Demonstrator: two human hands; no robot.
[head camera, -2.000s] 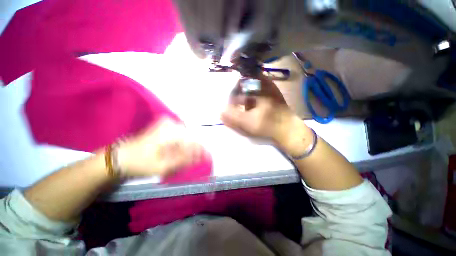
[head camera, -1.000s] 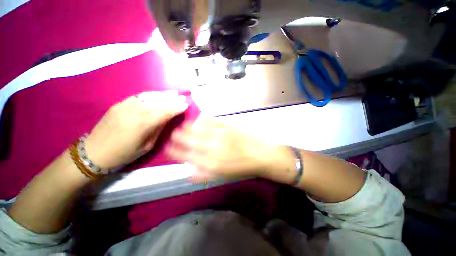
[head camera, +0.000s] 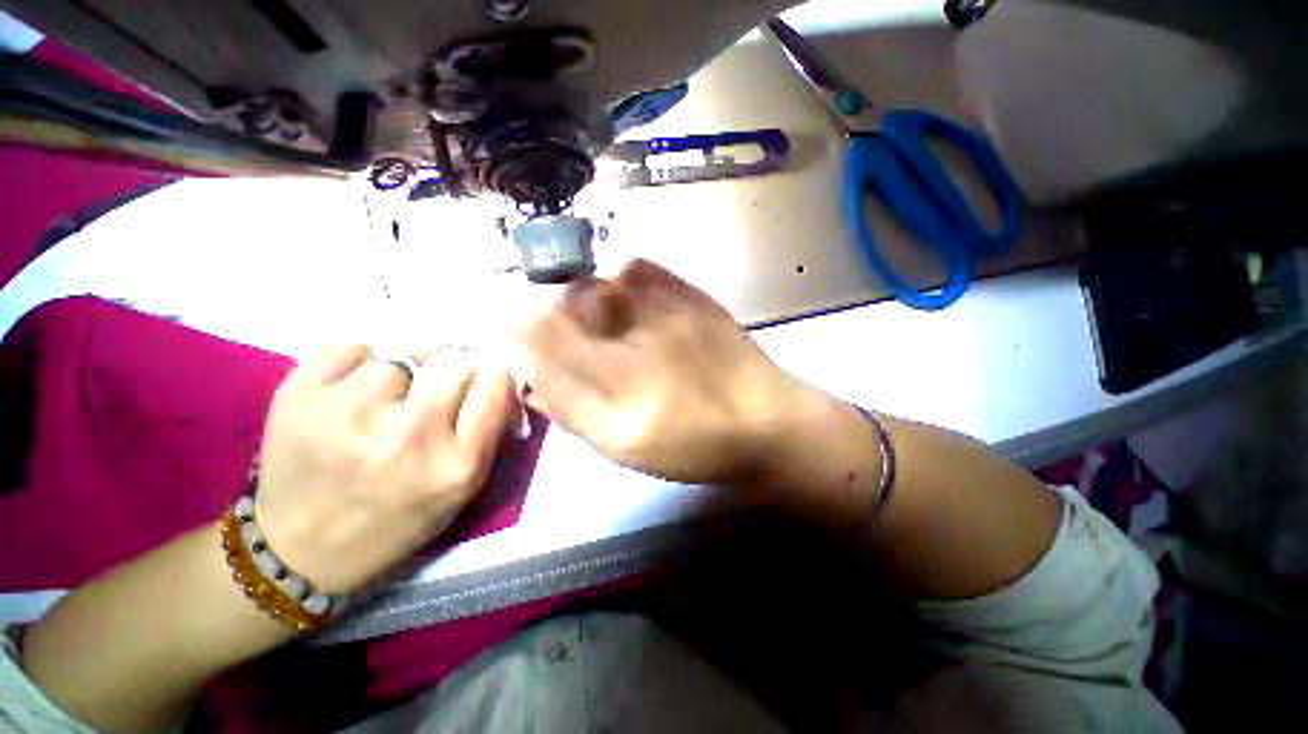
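The magenta fabric piece (head camera: 172, 430) lies on the white table at the left, under my left hand. My left hand (head camera: 380, 445) rests on its right end with fingers bent at the edge. My right hand (head camera: 646, 380) touches or nearly touches the left fingertips, its fingers curled below the tension dial (head camera: 554, 247). Whether the right fingers pinch the fabric cannot be told. The machine head (head camera: 344, 72) is above both hands. The needle area is washed out by glare.
Blue-handled scissors (head camera: 932, 208) lie on the machine bed at the right. A slim blue-and-metal tool (head camera: 710, 155) lies behind the dial. A black rectangular object (head camera: 1169, 316) is at the table's right end. More magenta fabric shows at the far left and on the lap.
The view has shifted closer to the machine head. The magenta fabric covers less of the table. My right hand has moved up towards the dial, and its fingers are now curled.
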